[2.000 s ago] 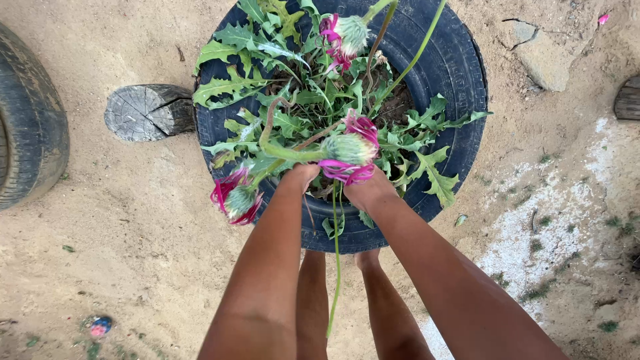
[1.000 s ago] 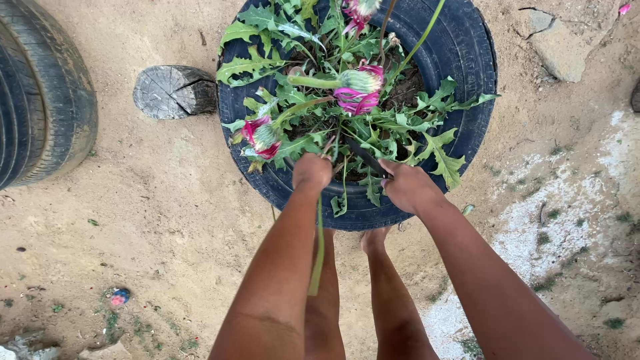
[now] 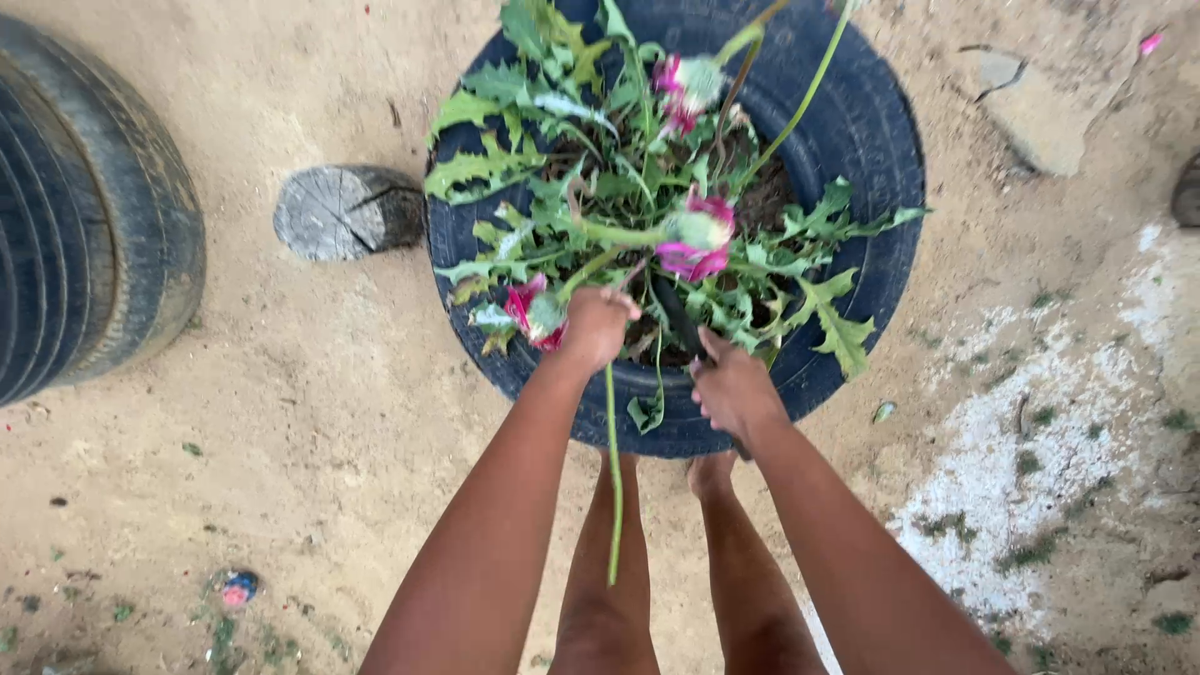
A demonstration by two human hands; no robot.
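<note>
A leafy plant (image 3: 600, 187) with lobed green leaves and drooping magenta flowers (image 3: 696, 234) grows in soil inside a black tire (image 3: 862, 122). My left hand (image 3: 600, 323) is closed at the plant's near side, on a thin stem (image 3: 614, 478) whose green length hangs below it toward my legs. In my right hand (image 3: 736, 384) is a dark-handled tool (image 3: 677, 319), slanting up into the leaves; its far end is hidden, so its kind is unclear. Beside my left hand hangs another magenta flower (image 3: 536, 312).
Stacked tires (image 3: 141, 197) stand at the left. A cut wooden log (image 3: 333, 214) touches the planted tire's left side. A flat stone (image 3: 1036, 117) lies at upper right, with white granular material (image 3: 1012, 469) on the sandy ground below. My bare feet are against the tire's near edge.
Two seconds ago both hands were close together, partly under the leaves and a flower. They are now apart, and the dark tool in my right hand shows.
</note>
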